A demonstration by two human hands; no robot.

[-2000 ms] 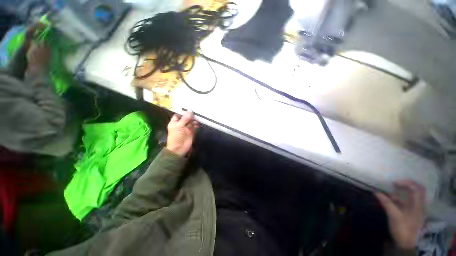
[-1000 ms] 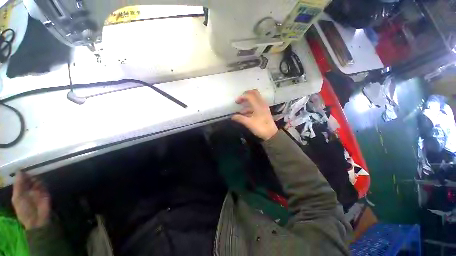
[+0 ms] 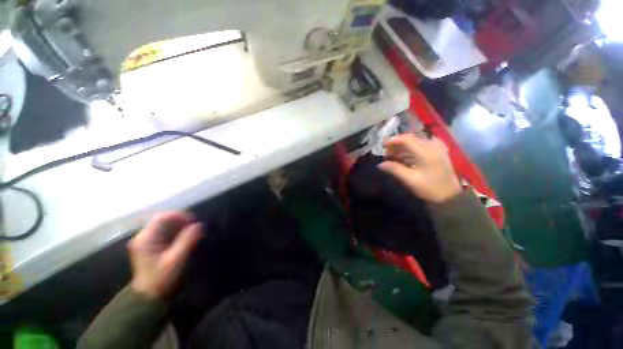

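A black cord (image 3: 140, 139) lies across the white sewing-machine table (image 3: 273, 129), one end pointing right, with a loop at the left rim. My left hand (image 3: 160, 253) is at the table's front edge, thumb and fingers curled close together. My right hand (image 3: 425, 167) is above the red scrap bin, thumb and fingers bent towards each other. Both hands are slightly blurred. No cord can be made out between them against the dark lap, so what they hold cannot be told. A black cloth piece (image 3: 48, 112) lies left of the needle area.
The cream-white machine (image 3: 184, 75) stands behind the cord. The red bin (image 3: 471, 167) at the table's right end holds black cloth and white scraps. A blue basket (image 3: 563, 300) is on the green floor at right. Scissor loops (image 3: 5, 109) show at the left rim.
My right hand has moved right, off the table edge to above the bin. My left hand has moved right along the edge. The narrow cord stretched between them earlier no longer shows.
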